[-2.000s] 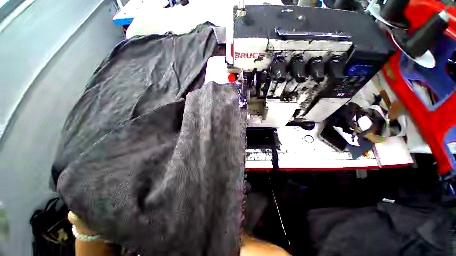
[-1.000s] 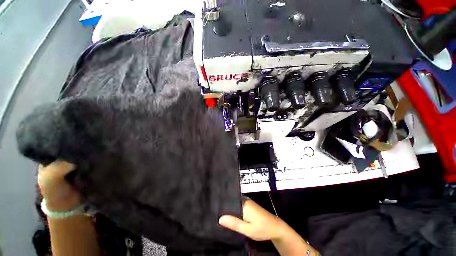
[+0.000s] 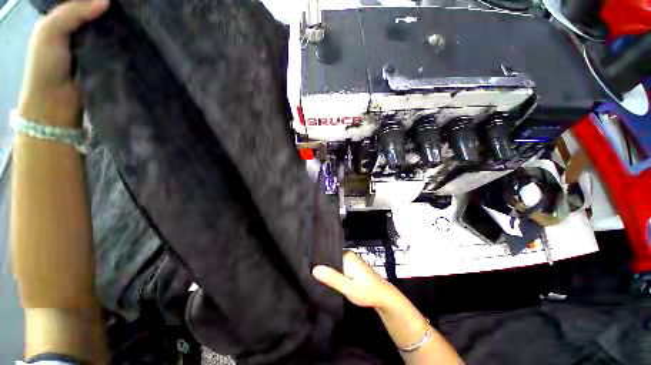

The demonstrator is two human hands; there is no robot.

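The dark grey garment piece hangs in long folds left of the overlock machine. My left hand is raised at the top left and grips the cloth's upper part. My right hand holds the cloth's right edge below the machine head, thumb on top and fingers partly hidden. The cloth's edge runs up to the presser foot area, beside a red dot. Whether it lies under the foot cannot be told.
Four black tension knobs line the machine front. Tape rolls and small tools lie right of it on the white table. A red and blue stool or crate stands at the right. Dark garments lie at the lower right.
My left hand has come up from the lower left to the top left, lifting the cloth into long folds. My right hand has come into view and moved up slightly along the edge.
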